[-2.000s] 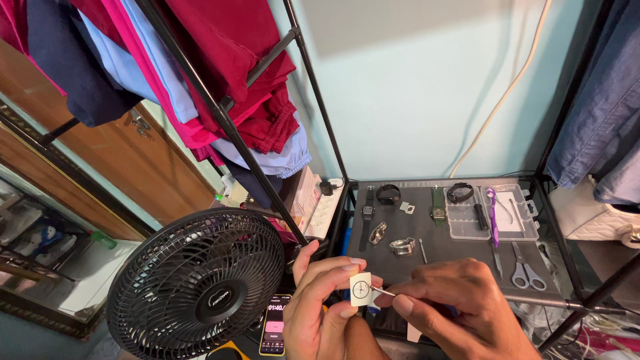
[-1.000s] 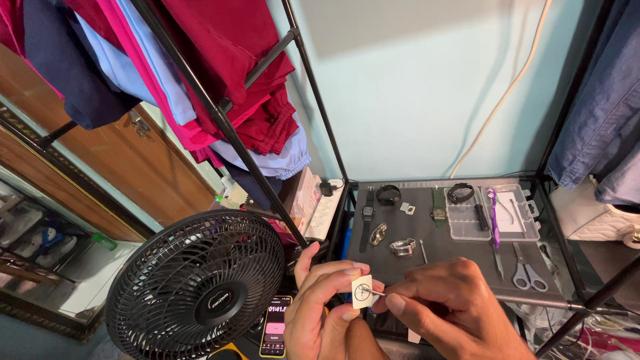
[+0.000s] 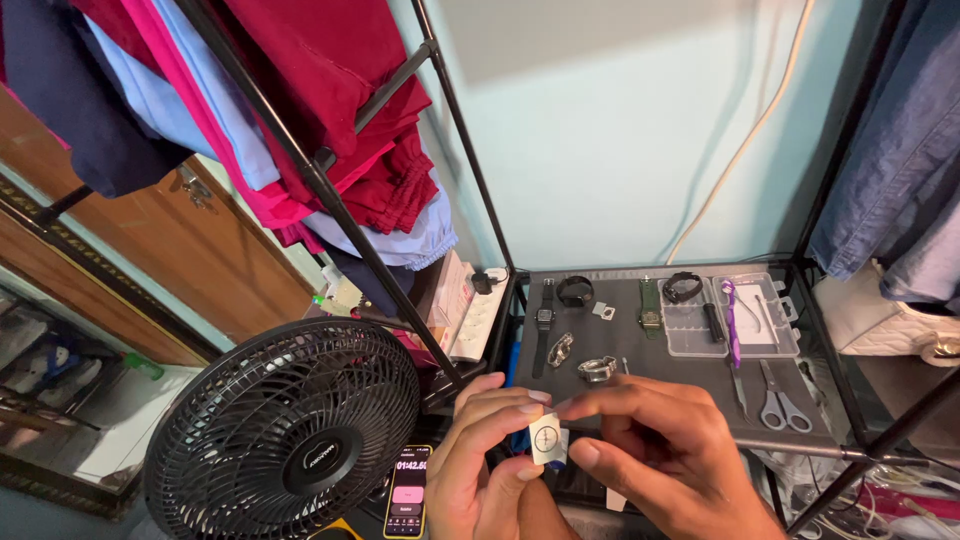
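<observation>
A small white card (image 3: 545, 439) with a black circle and a mark inside is pinched between the thumb and fingers of my left hand (image 3: 480, 457). Close at its right is my right hand (image 3: 660, 442), thumb and index finger apart; no tool shows between them. Beyond the hands, on the dark table (image 3: 615, 319), lie a black digital watch (image 3: 544, 319), a round black watch (image 3: 574, 291), a green-strapped watch (image 3: 649, 311) and metal-banded watches (image 3: 598, 368). A clear plastic case (image 3: 690, 337) holds a black watch and a dark-handled tool (image 3: 712, 322).
A black fan (image 3: 285, 427) stands at the left, beside a phone (image 3: 407, 487) showing a timer. Scissors (image 3: 784, 401), tweezers (image 3: 739, 394) and a purple toothbrush (image 3: 731, 322) lie at the table's right. A black rack (image 3: 315, 180) holds clothes; a white bag (image 3: 862, 315) sits at right.
The thin tool seen in my right hand earlier no longer shows there. My right thumb and index finger have parted beside the card, which my left hand still holds.
</observation>
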